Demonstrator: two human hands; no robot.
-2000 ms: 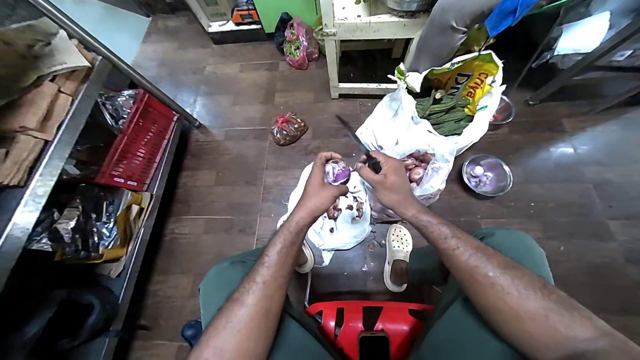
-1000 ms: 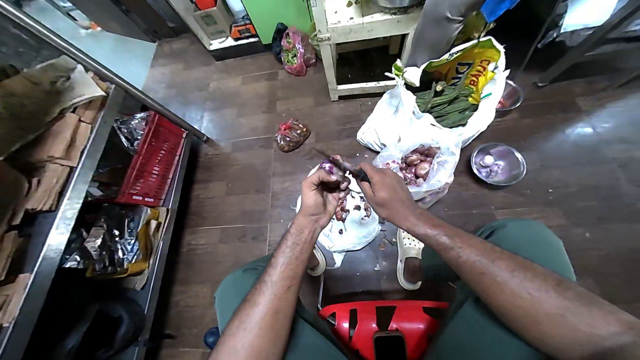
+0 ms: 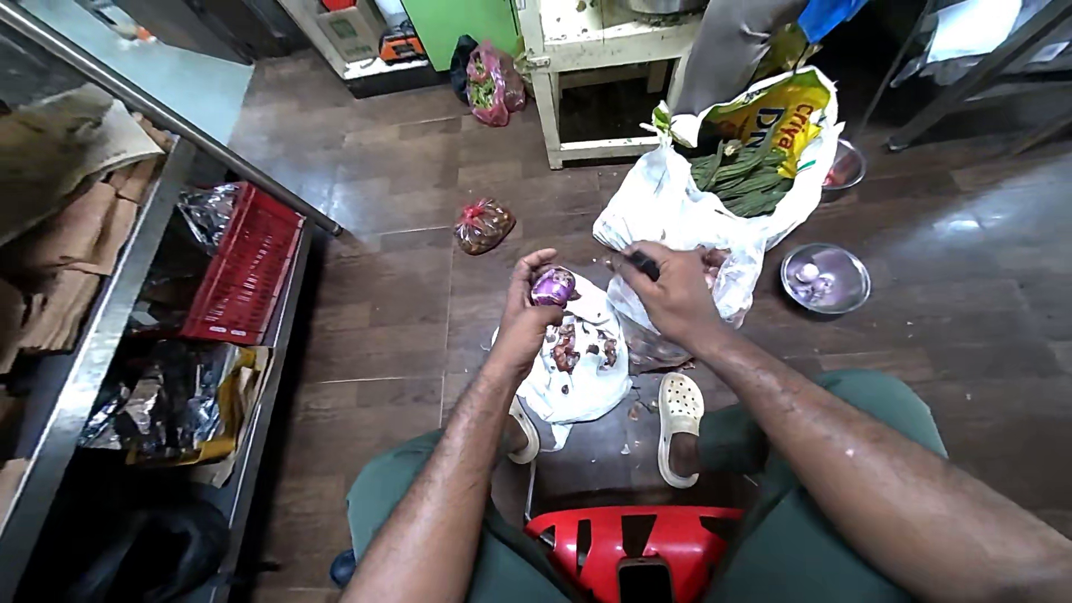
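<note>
A purple onion (image 3: 554,287) is in the fingers of my left hand (image 3: 529,311), above a white plastic bag (image 3: 578,394) strewn with onion skins. To its right, my right hand (image 3: 670,289) grips a knife by its black handle (image 3: 643,265); the blade is hard to make out. Behind that hand stands a clear plastic bag (image 3: 737,280) of onions, mostly hidden now. Farther right, a steel bowl (image 3: 826,279) on the floor holds a few peeled onions.
A white sack (image 3: 645,205) with long green beans (image 3: 741,180) stands beyond my hands, near a person's leg (image 3: 733,54). A knotted bag (image 3: 484,226) lies on the floor. Metal shelving with a red crate (image 3: 243,268) runs along the left. A wooden table (image 3: 603,54) stands ahead.
My hands were close together at the onion with the knife; now they are apart, the right hand off to the right. The onion in my left hand shows more purple surface.
</note>
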